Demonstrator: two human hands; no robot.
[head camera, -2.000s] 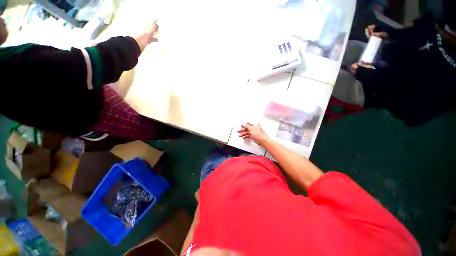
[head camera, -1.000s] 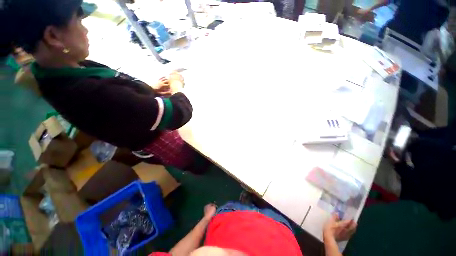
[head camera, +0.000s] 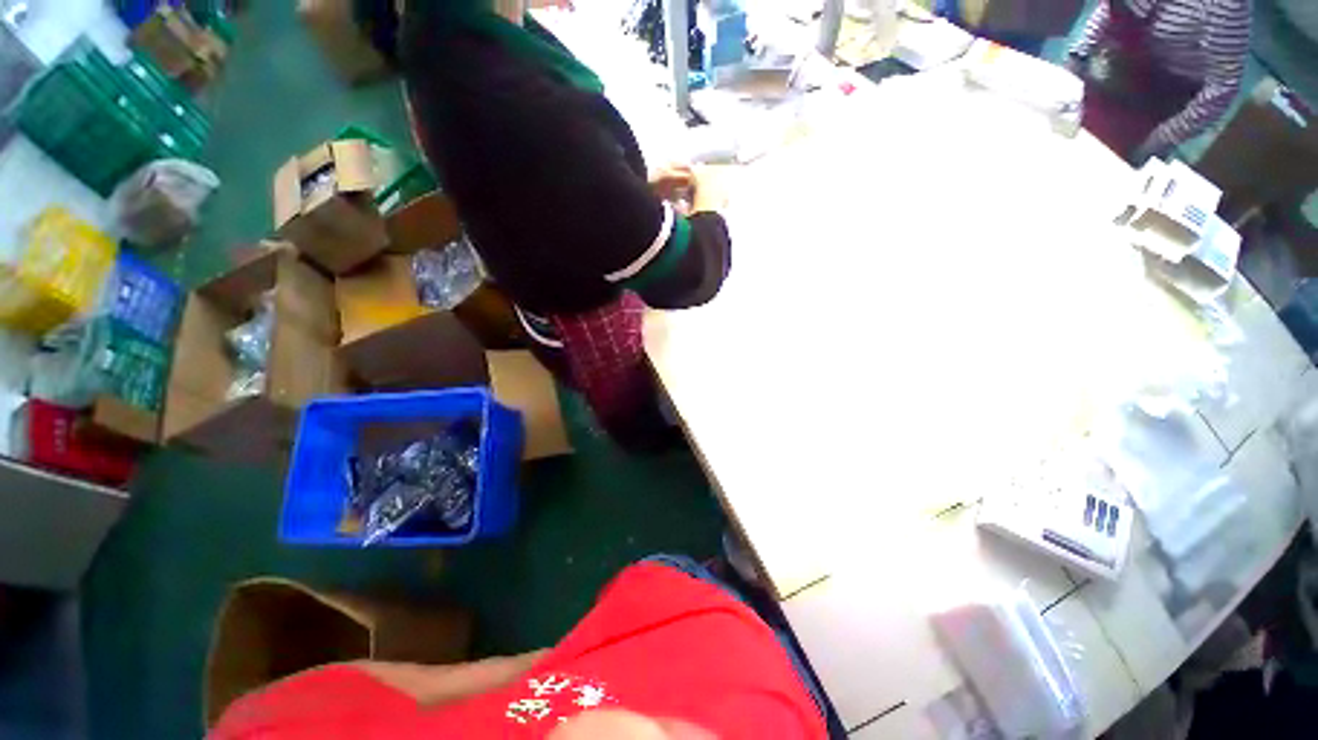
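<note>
Neither of my hands shows; only a strip of bare arm is visible beside my red shirt at the bottom. A pale pink-grey stack of printed sheets or flat packs (head camera: 997, 668) lies at the table's near right, with shiny clear plastic along its right side. A white product box (head camera: 1062, 523) with short dark bars lies beyond it. More white cartons (head camera: 1174, 217) with dark bars stand together at the table's far right. Clear plastic bags (head camera: 1178, 484) lie near the right edge. Glare hides much of the white table (head camera: 853, 607).
A blue crate (head camera: 509, 470) of dark bagged items stands on the green floor at left. Open brown cartons (head camera: 325, 354) surround it, one at bottom left. A person in a dark sleeve (head camera: 578, 188) stands at the table's left side. Another in stripes (head camera: 1192, 51) is at far right.
The view has swung left, showing more floor, crates and cartons. My right hand, at the table's near edge before, has left the picture. The neighbouring person now appears nearer the middle.
</note>
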